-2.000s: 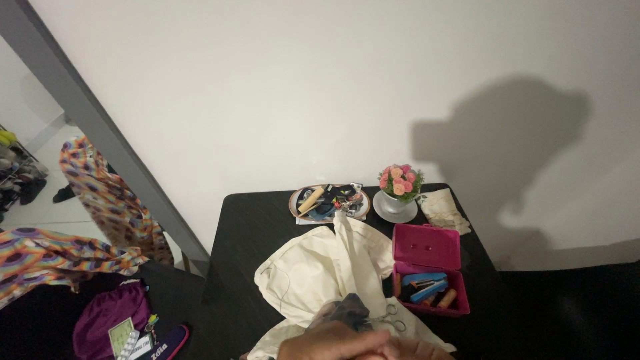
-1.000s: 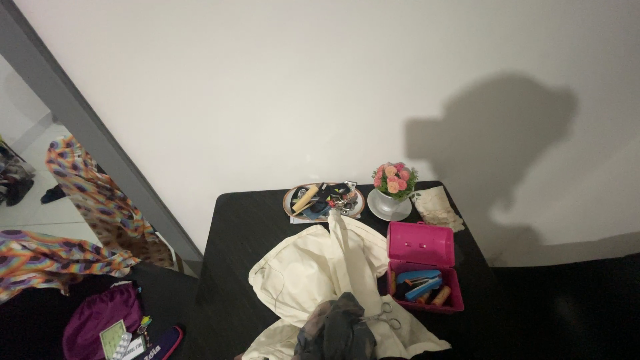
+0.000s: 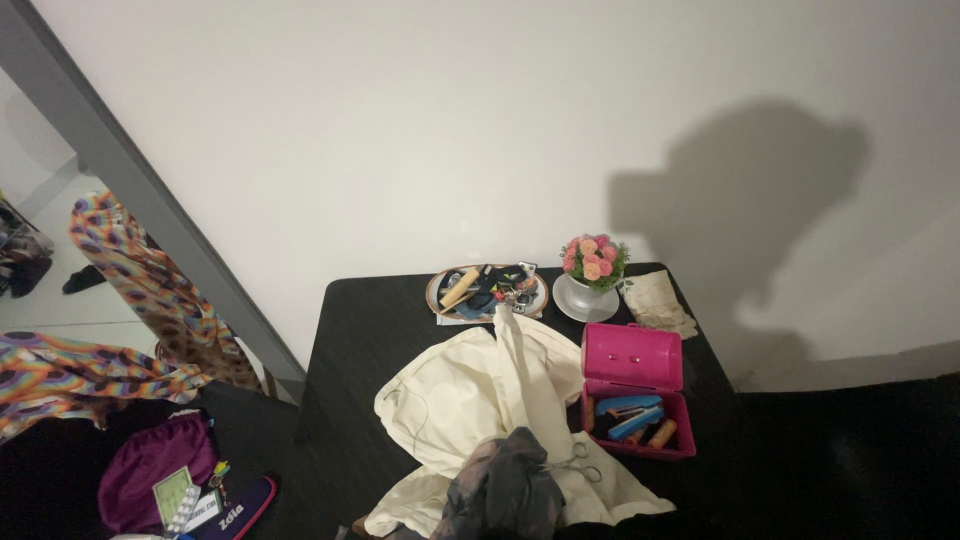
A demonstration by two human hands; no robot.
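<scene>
Neither of my hands shows; both are below the frame or hidden. A cream cloth lies bunched across the front of the black table, with a loose dark thread on its left part. Over its lower middle is a dark, sheer patterned fabric. Small metal scissors rest on the cream cloth just right of the dark fabric. Beside the cloth stands an open pink plastic box, its lid tipped back, holding a blue stapler and thread spools.
An oval tray of small items sits at the table's back edge, near artificial flowers in a white cup on a saucer. A folded beige cloth lies right of them. Lower left are a purple pouch, a blister pack and patterned fabric.
My hands, seen at the bottom edge two seconds ago, have gone from view. The dark fabric now shows more fully over the cream cloth.
</scene>
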